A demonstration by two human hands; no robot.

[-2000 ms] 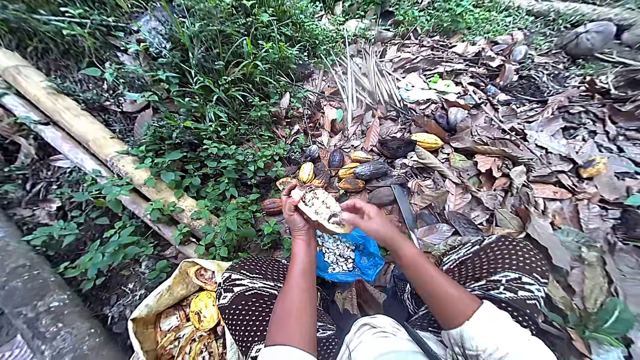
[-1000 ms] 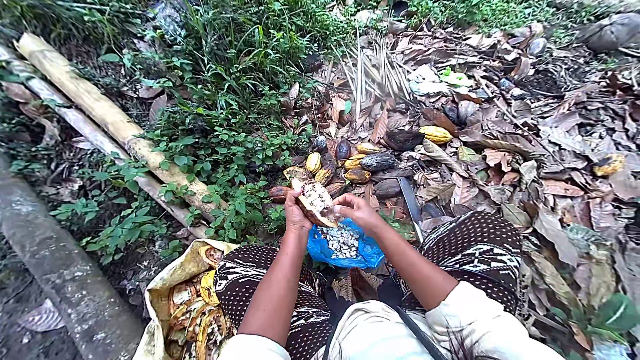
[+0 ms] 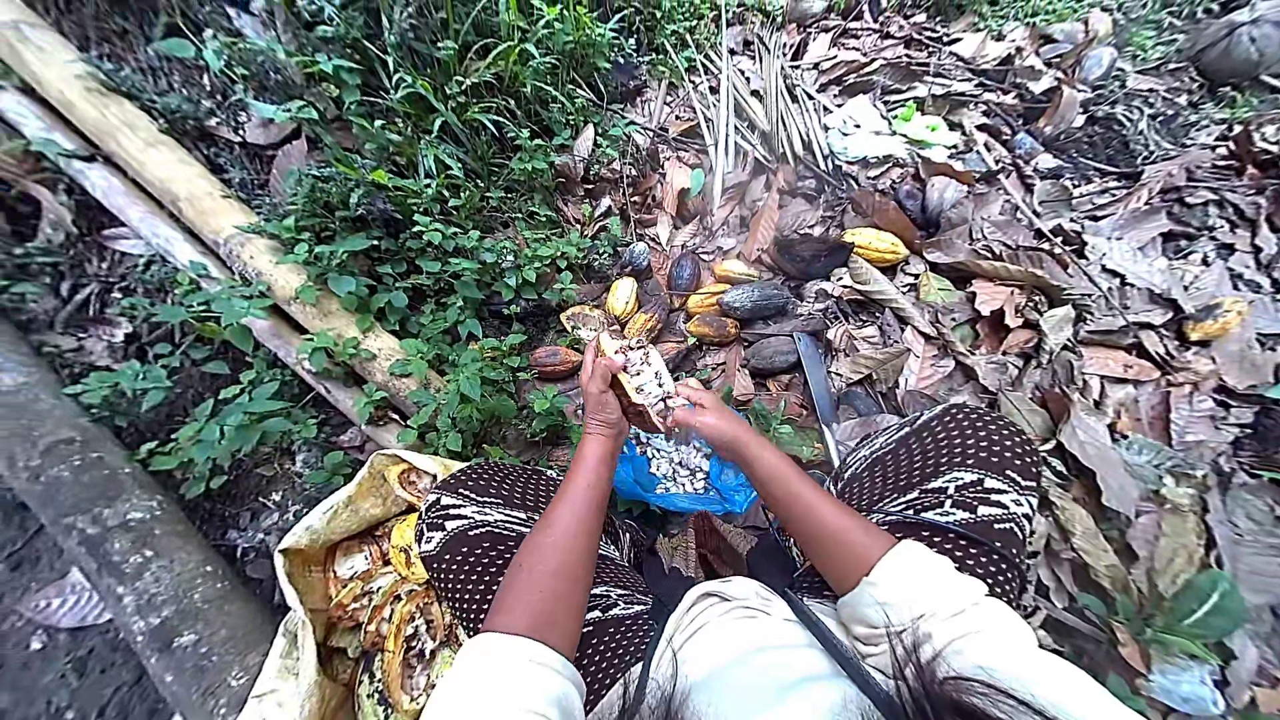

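My left hand (image 3: pixel 602 398) holds an opened cacao pod (image 3: pixel 645 385) by its left side, the pale pulpy beans facing up. The fingertips of my right hand (image 3: pixel 708 415) are at the lower right end of the pod, on the beans; whether they grip any is too small to tell. Below both hands lies a blue plastic bag (image 3: pixel 735 488) holding a heap of whitish wet beans (image 3: pixel 680 462). Several whole cacao pods, yellow, brown and dark, lie just beyond, among them a yellow pod (image 3: pixel 622 298) and a dark pod (image 3: pixel 757 300).
A machete (image 3: pixel 818 385) lies right of the pods. At my left knee stands a woven sack (image 3: pixel 300 575) with empty pod husks (image 3: pixel 400 620). Bamboo poles (image 3: pixel 210 215) and a concrete edge (image 3: pixel 130 540) run along the left. Dry leaves cover the ground at right; green plants grow at upper left.
My left hand still holds the opened pod, which shows more of its bean side than two seconds ago. My right hand stays at the pod's lower right end.
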